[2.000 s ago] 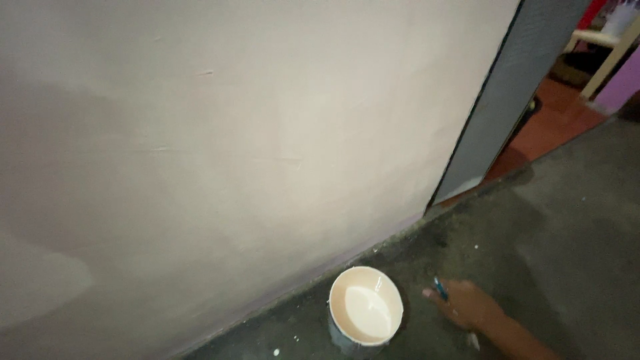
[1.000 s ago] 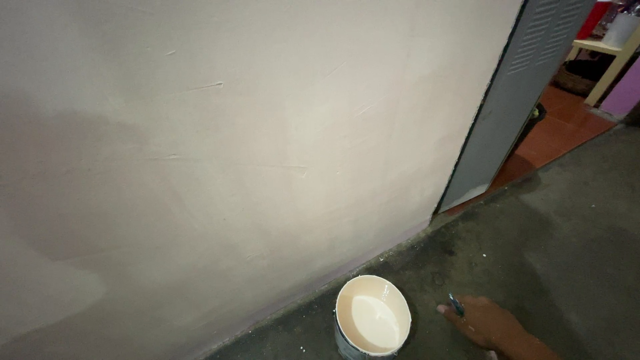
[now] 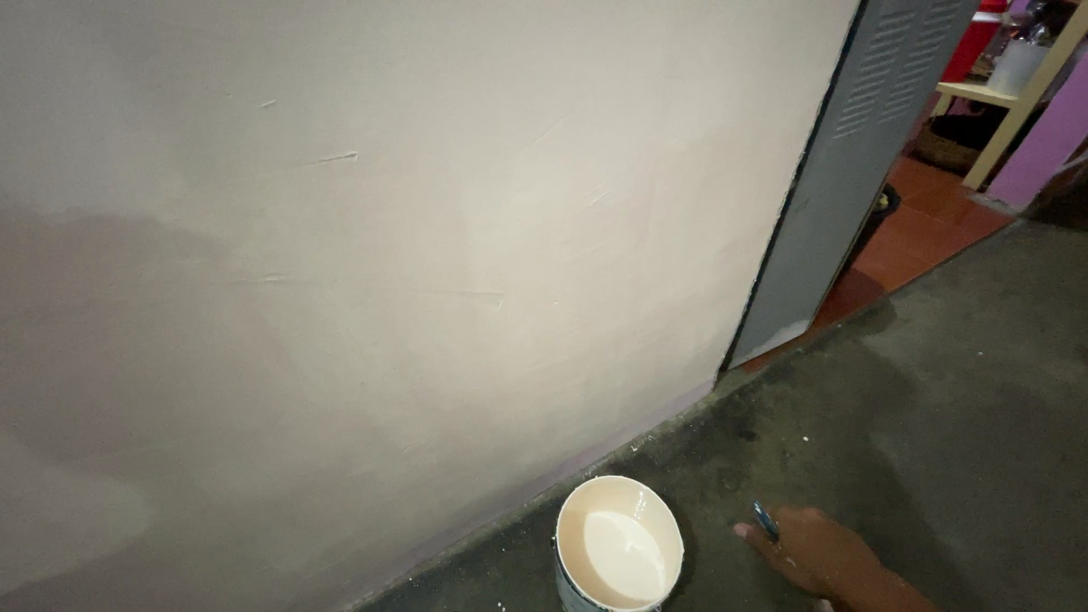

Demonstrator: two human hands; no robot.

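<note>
At the lower right, my right hand (image 3: 812, 548) is closed around a slim tool with a dark blue, paint-spotted handle (image 3: 765, 520); its working end is hidden, and a pale bit shows below the hand. Left of the hand, and apart from it, an open bucket (image 3: 564, 578) stands on the floor close to the wall, with cream-white paint (image 3: 625, 557) inside. The pale wall (image 3: 476, 255) has uneven patches and thin raised streaks. My left hand is out of view.
A grey metal door (image 3: 820, 195) with louvres adjoins the wall. Beyond it are red floor tiles (image 3: 918, 225), a wooden stand (image 3: 1003, 140), a basket (image 3: 948, 149) and a purple wall part (image 3: 1033, 153). The dark concrete floor (image 3: 960, 399) bears small pale spots.
My right hand has moved slightly rightward and down, still holding the tool. The bucket sits slightly lower in view as the view shifts a little.
</note>
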